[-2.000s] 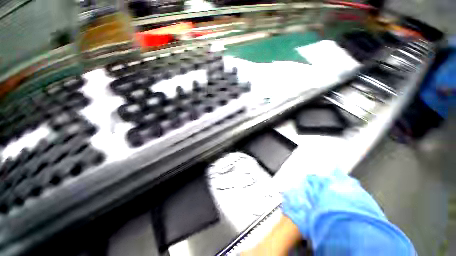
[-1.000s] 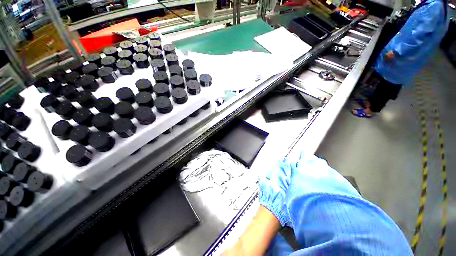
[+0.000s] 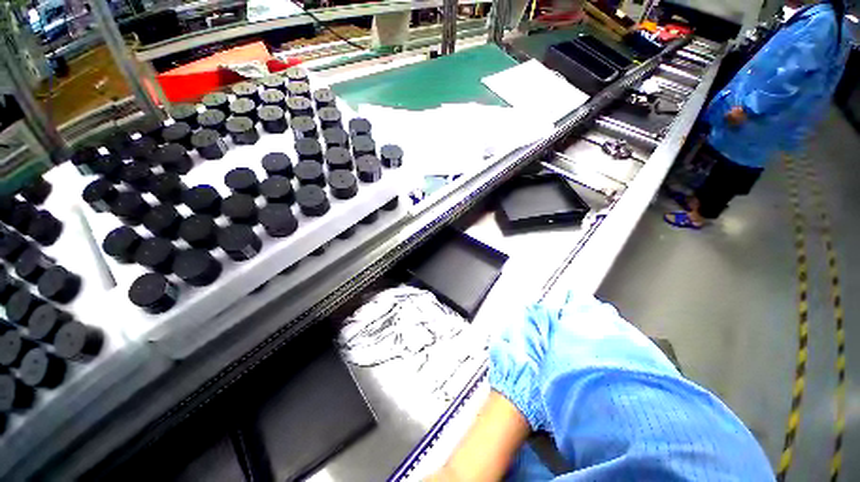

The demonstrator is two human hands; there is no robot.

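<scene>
Foam trays [image 3: 179, 334] lie on the bench at the left, holding rows of short round black parts [image 3: 200, 266]. The parts stand upright, with gaps between some rows. My right arm in a blue sleeve comes from the bottom right. Only the bare wrist end of my right hand [image 3: 483, 439] shows over the channel's near rail. The fingers are cut off by the bottom edge, so I cannot tell what they do. My left hand is not in view.
The channel holds small black trays [image 3: 459, 273], a larger black tray [image 3: 316, 419] and a white cable bundle [image 3: 401, 328]. A white sheet [image 3: 536, 87] lies beyond on the green mat [image 3: 429, 83]. A person in blue [image 3: 778, 85] stands at the right.
The view has turned and become sharper since two seconds ago, bringing the person into view at the right. Since one second ago, the view has shifted only slightly and my arm is almost still.
</scene>
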